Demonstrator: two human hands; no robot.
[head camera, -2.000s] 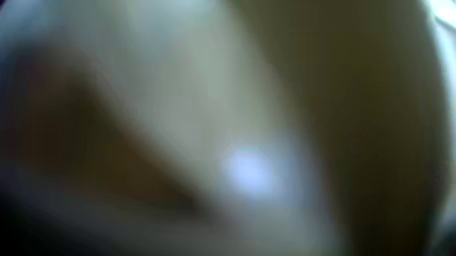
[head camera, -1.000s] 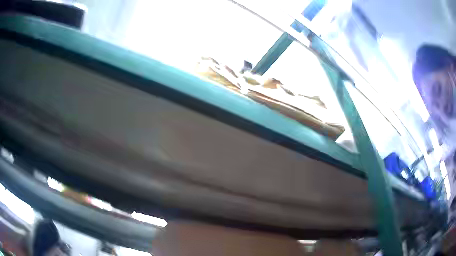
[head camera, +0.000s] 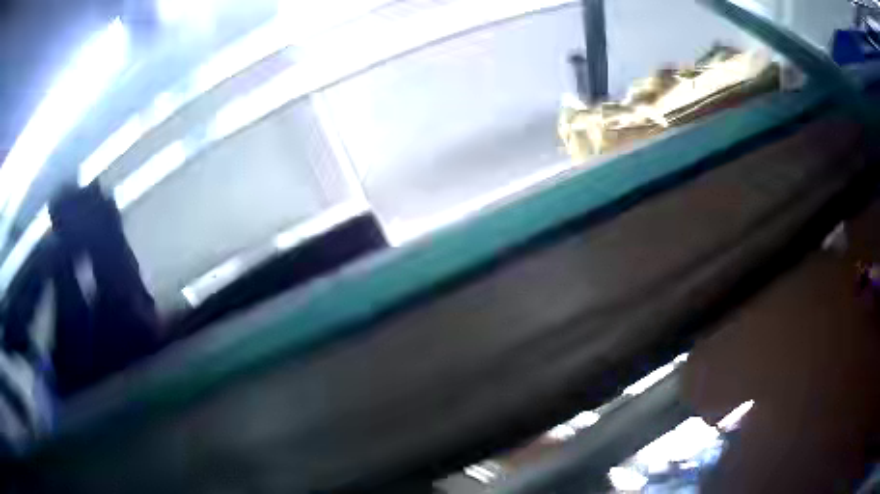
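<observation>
Neither of my hands can be made out in the blurred, tilted view. Nearest in front is a green shelf edge (head camera: 482, 253) running from lower left to upper right, with a grey-brown underside (head camera: 502, 338). A crumpled pale yellow and brown pile (head camera: 666, 96) lies on the shelf at the upper right; I cannot tell what it is made of. A dark flat object (head camera: 289, 270) lies along the shelf's left part. A large brown surface (head camera: 791, 376), too blurred to name, fills the lower right.
A dark-clothed figure (head camera: 96, 280), apparently a person, is at the left. A green post (head camera: 595, 53) stands behind the pile, and another green bar (head camera: 782, 39) slants at the upper right. A blue object (head camera: 853, 46) is at the far right. Bright ceiling lights show at the upper left.
The view has swung and tilted the other way. The pile now appears farther right, the dark figure shows at the left, and the person seen at the right is out of view.
</observation>
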